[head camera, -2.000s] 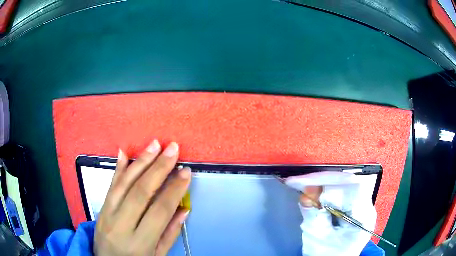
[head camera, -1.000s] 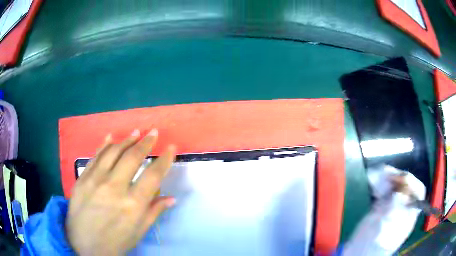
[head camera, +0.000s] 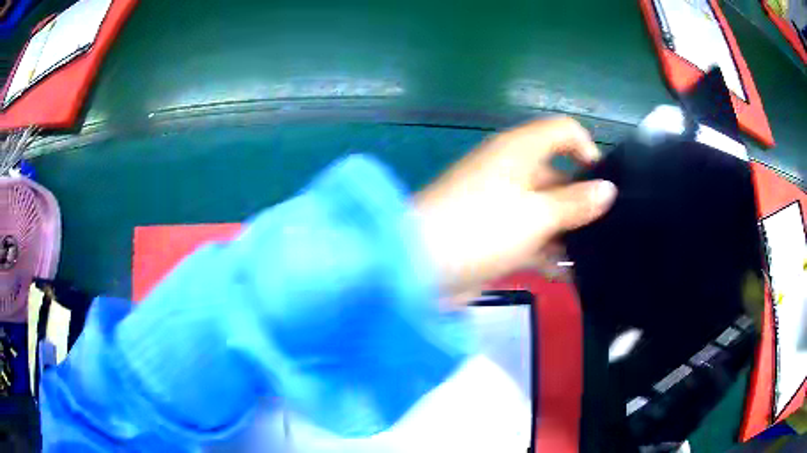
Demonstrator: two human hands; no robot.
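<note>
My bare left hand (head camera: 522,199), blurred, reaches across to the right in its blue sleeve. Its thumb and forefinger are at the left edge of a glossy black panel (head camera: 668,239); I cannot tell if they grip it. The black panel has a row of pale marks along its lower edge. A small white patch (head camera: 625,343) on its lower left may be a gloved fingertip of my right hand; the rest of that hand is hidden or out of the picture. The white panel in its black frame (head camera: 504,345) lies on a red foam pad (head camera: 559,372), largely covered by my sleeve.
The bench (head camera: 310,146) is green, with a rail line across it. More panels on red pads lie at the upper left (head camera: 57,44), upper right (head camera: 699,35) and right edge (head camera: 786,301). A pink round grille (head camera: 26,248) and a black holder stand at the left.
My left hand has left the white panel and moved right to the black panel. The black panel looks larger and turned. My gloved right hand is mostly gone from sight. The view has shifted.
</note>
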